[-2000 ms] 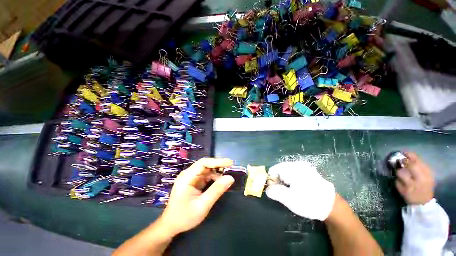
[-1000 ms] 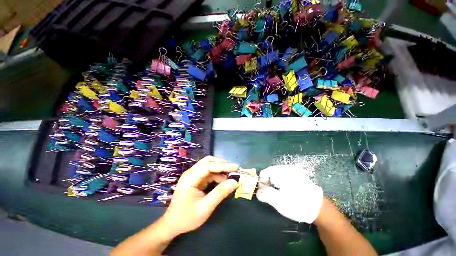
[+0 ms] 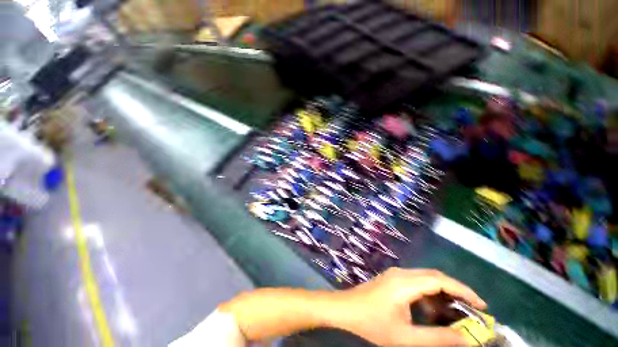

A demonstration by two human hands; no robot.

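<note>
My bare left hand (image 3: 400, 308) is at the bottom right of the blurred view, its thumb and fingers around a dark piece (image 3: 440, 308) with a yellow binder clip (image 3: 476, 328) at its right side. Only a small white blurred part of my gloved right hand (image 3: 511, 337) shows at the bottom edge beside the yellow clip; its fingers cannot be made out. Left and up from there, the black holding tray (image 3: 234, 162) bears rows of clamped units (image 3: 345, 196) with silver wires sticking out.
An empty black ribbed tray (image 3: 379, 47) stands tilted behind the filled one. A loose pile of coloured clips (image 3: 562, 196) lies at the right, behind the white strip (image 3: 515, 261). Grey floor with a yellow line (image 3: 83, 251) is at the left. A person in white (image 3: 24, 162) is at the left edge.
The view has swung left, bringing in the floor and a person. My hands now appear at the bottom right, the right one mostly cut off. The yellow clip is still at the dark piece.
</note>
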